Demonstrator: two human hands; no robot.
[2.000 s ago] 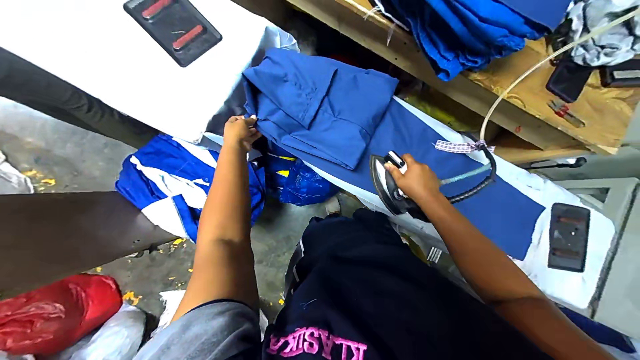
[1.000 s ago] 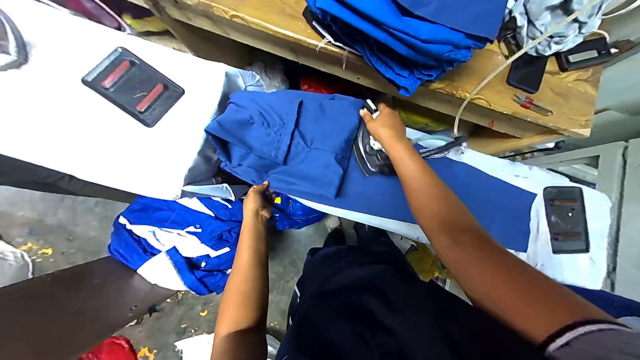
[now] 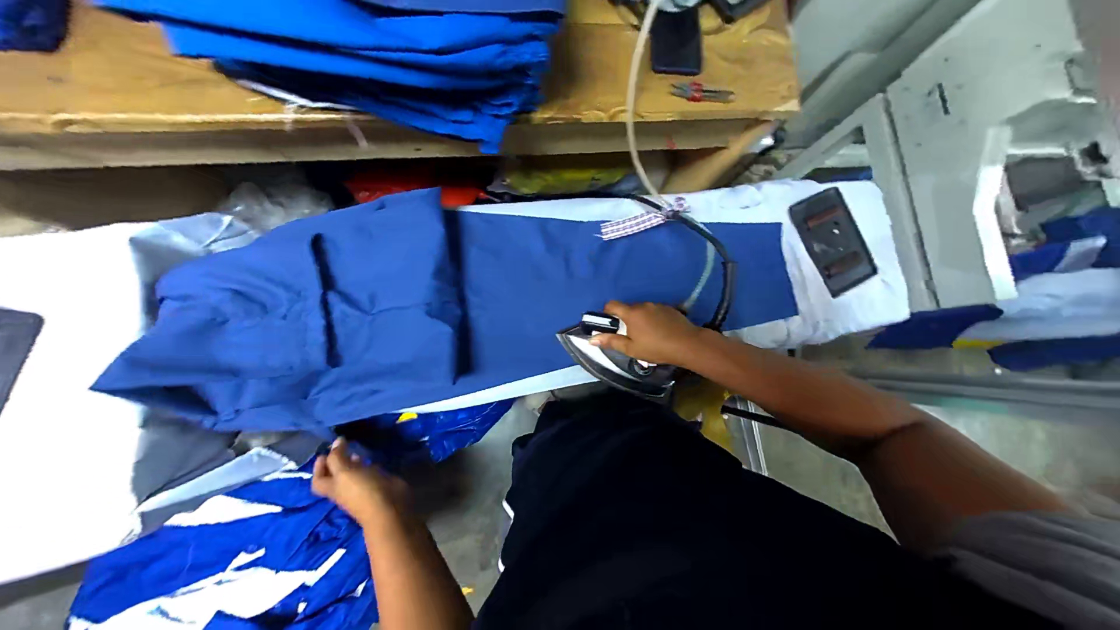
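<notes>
Blue fabric [image 3: 542,289] lies along a narrow, white-covered ironing board [image 3: 770,194], its left part folded and bunched. My right hand [image 3: 652,334] grips the handle of an electric iron [image 3: 612,363], which rests near the board's front edge, partly on the blue fabric. A cord and a pale hose rise from behind the iron, with a checked ribbon [image 3: 632,226] tied round them. My left hand [image 3: 346,477] is at the lower edge of the bunched fabric, fingertips pinched on its edge; the hand is slightly blurred.
A black iron rest [image 3: 831,241] lies at the board's right end. Behind stands a wooden table [image 3: 604,105] with stacked blue cloth [image 3: 376,61], a phone [image 3: 676,42] and small snips [image 3: 703,93]. Blue and white cloth [image 3: 254,560] hangs or lies below at left. A grey metal frame [image 3: 901,192] stands right.
The iron has moved right, from beside the folded part to the board's front edge, and more flat blue fabric shows left of it. The view has shifted.
</notes>
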